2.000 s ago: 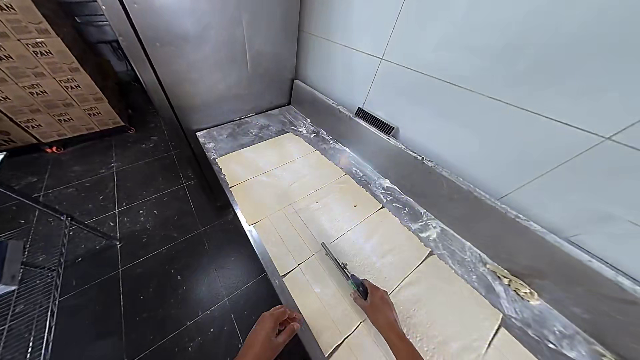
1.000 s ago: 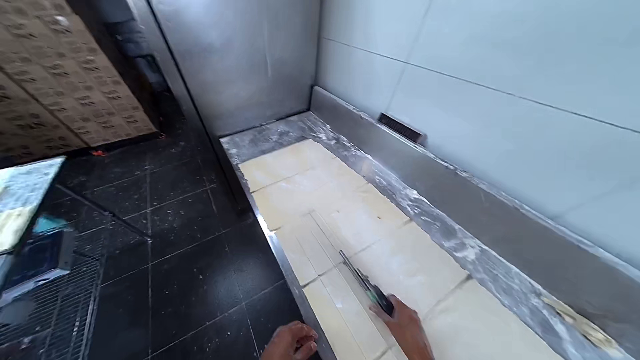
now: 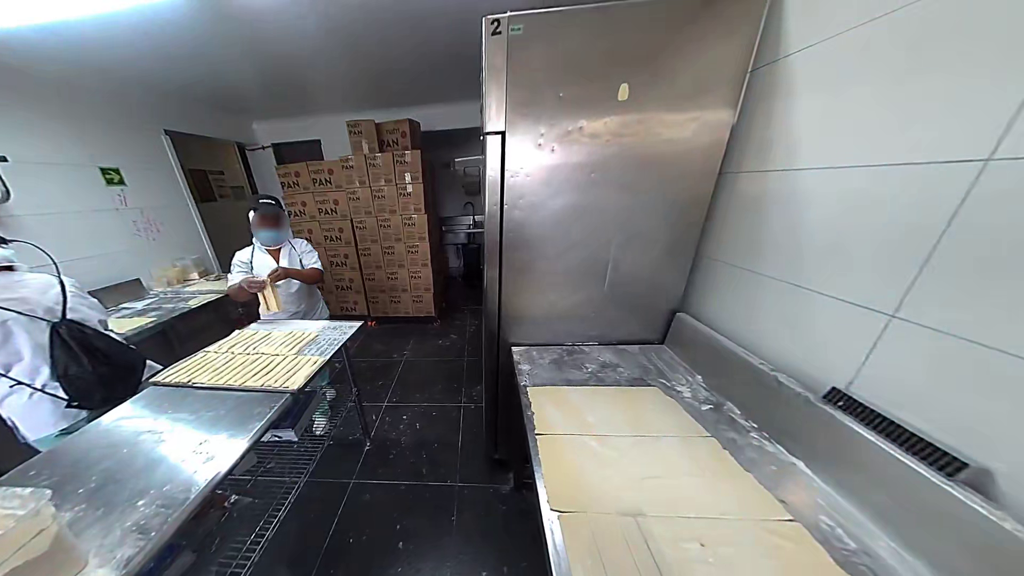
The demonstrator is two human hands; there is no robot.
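Note:
Neither my left hand nor my right hand shows in the head view now. Flat rectangular sheets of pale dough [image 3: 656,474] lie one after another along a floured steel worktable [image 3: 596,362] at the lower right. Thin lengthwise cut lines mark the left part of the nearest sheet. The cutting tool seen earlier is out of view.
A steel cabinet [image 3: 612,200] stands at the worktable's far end, beside a tiled wall [image 3: 864,216]. Across the dark floor [image 3: 424,432], a masked person [image 3: 280,268] holds dough strips behind a tray of dough sticks [image 3: 240,372] on a steel table [image 3: 184,432]. Another person [image 3: 48,344] stands left; stacked cartons [image 3: 352,232] rise behind.
The view has swung up and left, bringing the room and two people into sight. Both my hands and the cutting tool, over the dough earlier, are out of the frame.

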